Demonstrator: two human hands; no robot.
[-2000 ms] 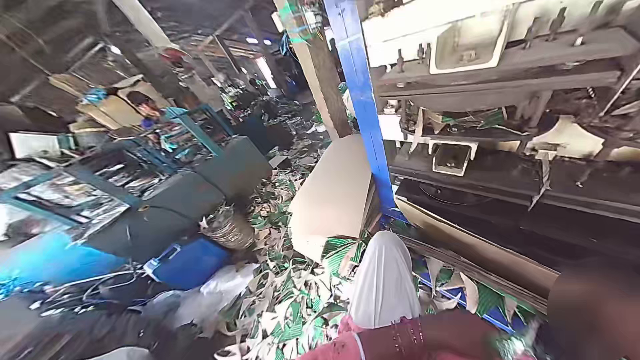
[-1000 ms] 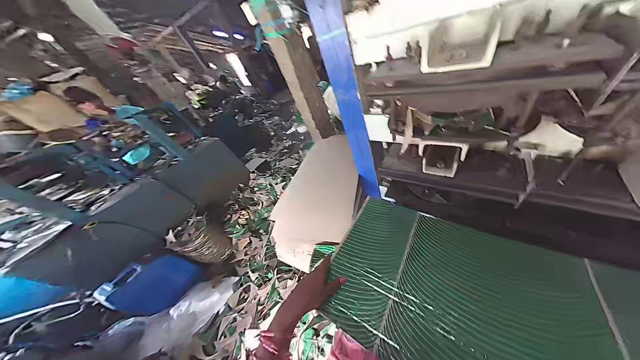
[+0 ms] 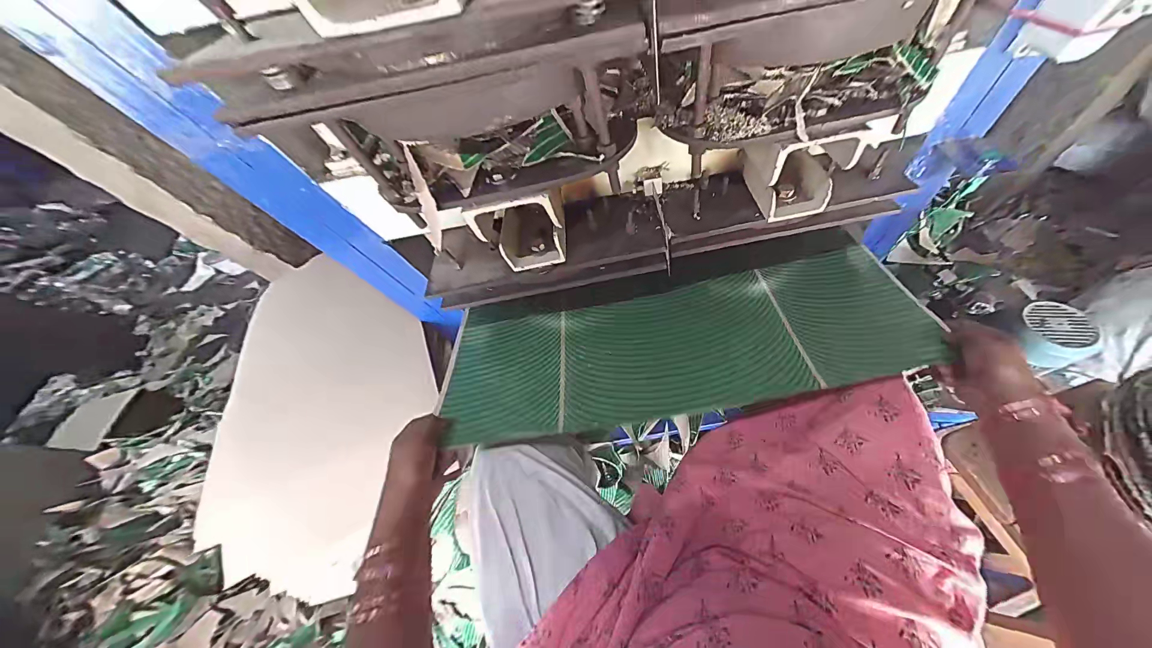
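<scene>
A green ribbed sheet (image 3: pixel 666 346) with pale dividing lines spans the middle of the view. Its far edge lies under the front edge of the machine's dark metal plate (image 3: pixel 576 270). My left hand (image 3: pixel 418 447) grips the near left corner of the sheet, and my right hand (image 3: pixel 981 360) grips its right edge. Bangles show on both wrists. Above the sheet, open-topped light metal brackets (image 3: pixel 533 236) and upright rods stand on the machine, with sheet scraps caught among them.
Blue posts (image 3: pixel 297 202) flank the machine. A large pale sheet (image 3: pixel 315 405) leans at the left, by a heap of green and beige scraps (image 3: pixel 153 486). At the right is a light blue object with a round grille (image 3: pixel 1062 326). My lap is below the sheet.
The view has swung right to face the machine. One second ago only one hand showed on the green sheet; now both grip it, and its far edge is at the machine.
</scene>
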